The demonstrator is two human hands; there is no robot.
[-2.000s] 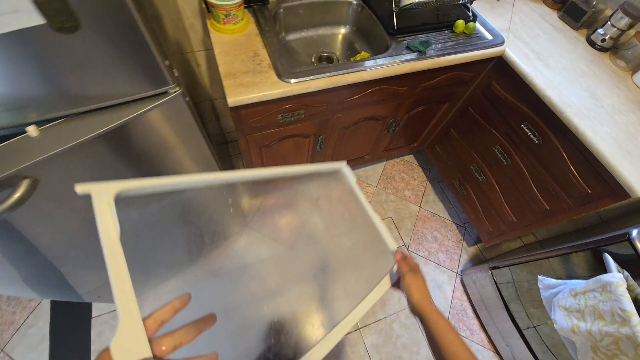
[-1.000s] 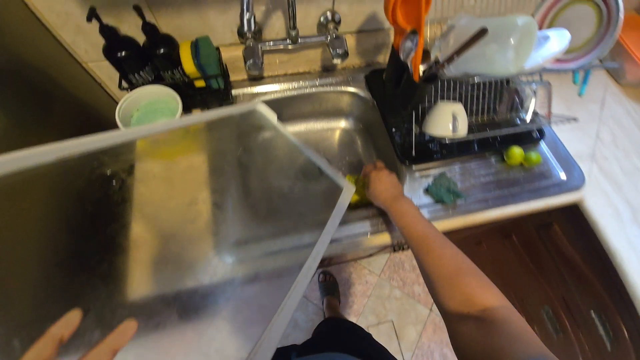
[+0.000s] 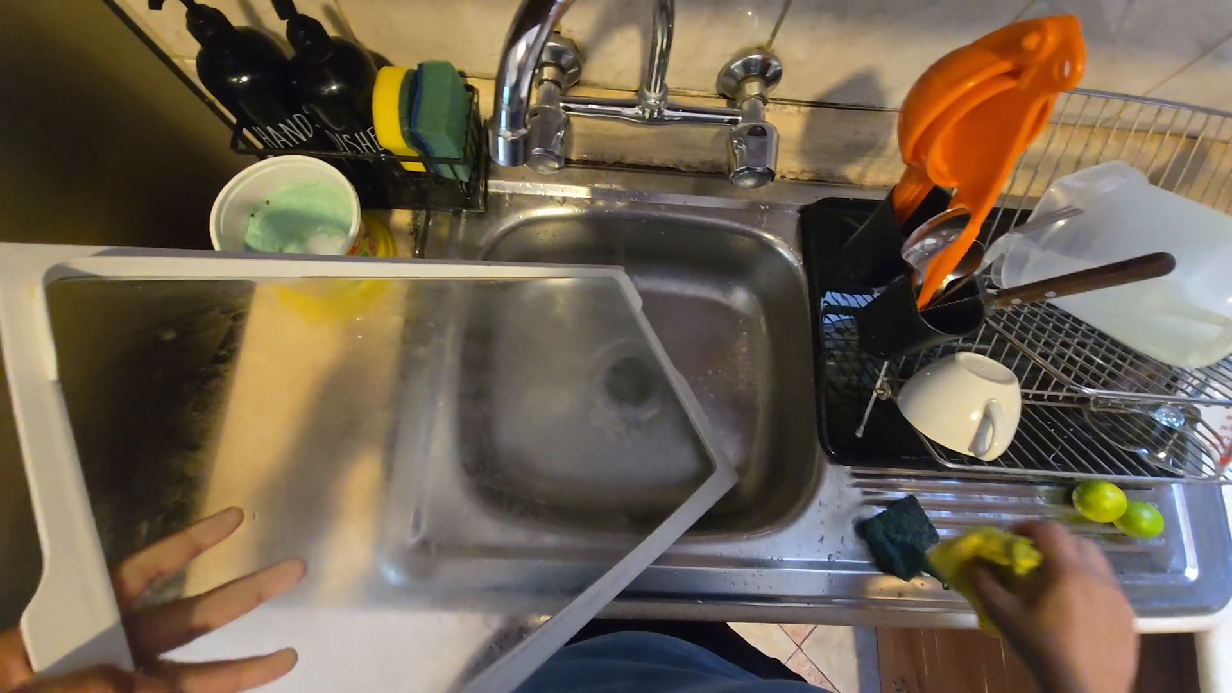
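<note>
A clear glass refrigerator shelf with a white plastic frame (image 3: 337, 268) slants over the counter and part of the steel sink basin (image 3: 770, 385). My left hand (image 3: 207, 616), at the lower left, holds it by the frame's left side, fingers spread under the glass. My right hand (image 3: 1068, 597) grips a crumpled yellow cloth (image 3: 982, 558) above the drainboard's front edge. Just left of the cloth lies a dark green scouring pad (image 3: 897, 537). Two green limes (image 3: 1099, 501) rest on the drainboard behind my right hand.
A chrome faucet (image 3: 654, 106) rises behind the basin. At the back left stand black pump bottles (image 3: 241, 67), sponges (image 3: 438, 115) in a caddy and a tub of green paste (image 3: 289, 212). A wire dish rack (image 3: 1059, 423) holds a white cup (image 3: 962, 404), an orange squeezer (image 3: 991, 125) and a translucent container (image 3: 1136, 260).
The shelf has come from in front of the refrigerator to over the sink. My right hand, on the shelf's frame two seconds ago, reached into the basin, then moved right with the yellow cloth.
</note>
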